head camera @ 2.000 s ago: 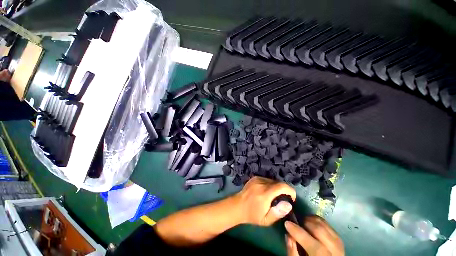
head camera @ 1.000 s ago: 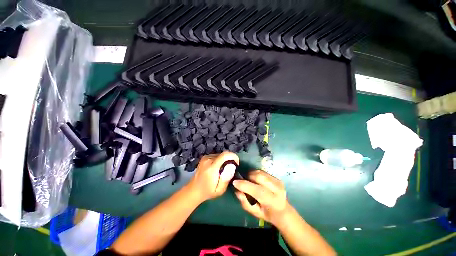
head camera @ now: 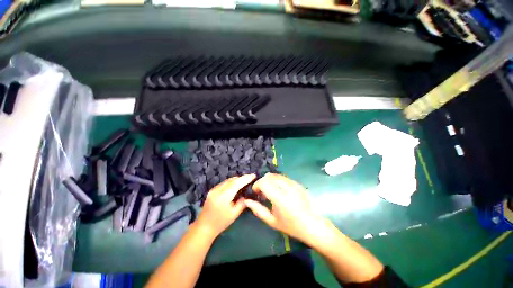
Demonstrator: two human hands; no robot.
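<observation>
My left hand (head camera: 224,203) and my right hand (head camera: 283,203) meet at the front edge of the heap of small black pieces (head camera: 225,159). Both hold a dark part (head camera: 247,192) between their fingers. The fingers cover most of it, so its shape cannot be told. A loose pile of black plastic housings (head camera: 130,179) lies left of the heap. Finished black assemblies (head camera: 197,117) stand slanted in two rows on the black tray (head camera: 298,107) behind the heap.
A white squeeze bottle (head camera: 342,165) lies on the green bench at right, beside a crumpled white cloth (head camera: 392,160). A white slab in clear plastic film (head camera: 61,129) stands at far left. A dark conveyor belt (head camera: 247,45) runs behind the tray. A pale post (head camera: 450,90) is at upper right.
The view has swung right and now shows the conveyor behind the tray. Both hands remain together on the dark part, with the fingers now closer around it.
</observation>
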